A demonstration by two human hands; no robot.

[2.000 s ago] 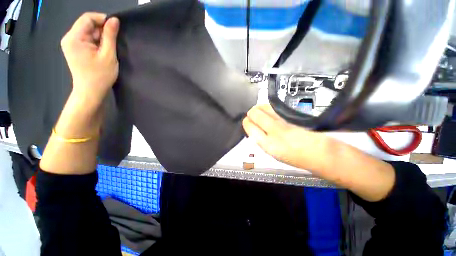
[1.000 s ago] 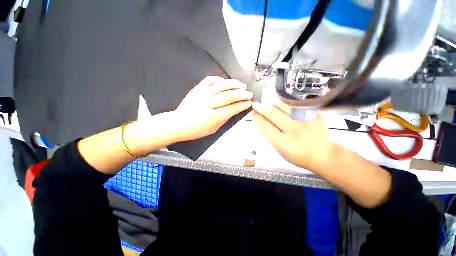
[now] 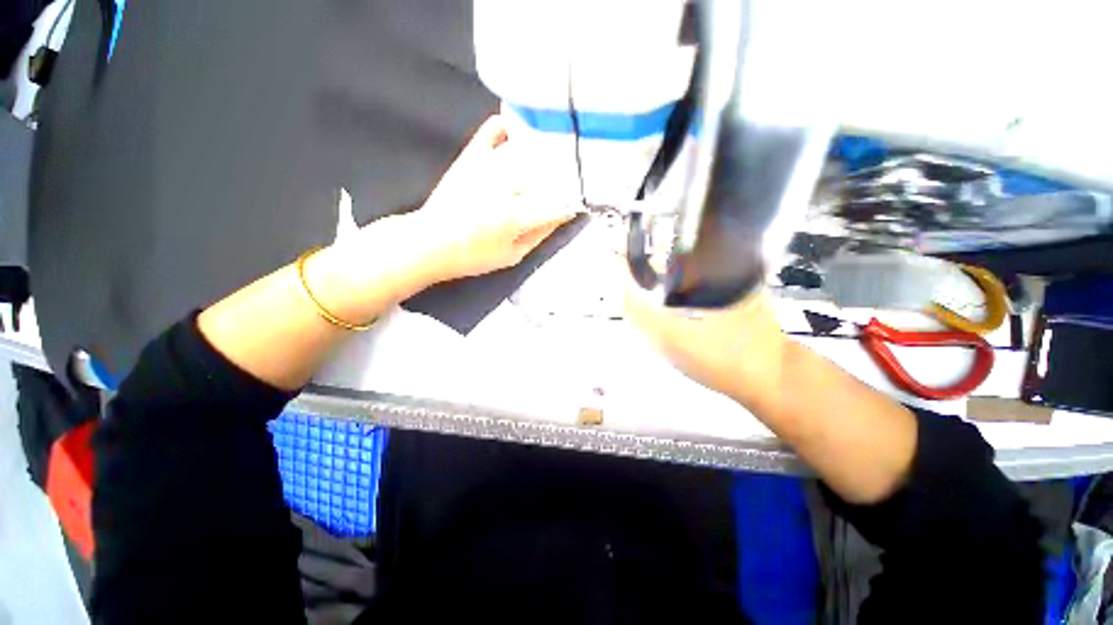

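Observation:
A dark cut panel lies on the white machine table, its corner toward the front edge. My left hand rests on it with the fingers together, fingertips at the cloth edge beside the needle. Whether the fingers grip the cloth cannot be told. The white sewing machine head with a blue stripe stands above. My right hand is right of the needle, its fingers hidden behind the machine's dark band.
Wide dark cut panels cover the left of the table. Scissors with red and orange handles lie at the right, beside a black phone. The ruler-marked edge runs in front. A blue crate is below left.
My left hand has come down from the raised cloth to the needle area. My right hand has moved right, behind the band. The view of the machine head has shifted.

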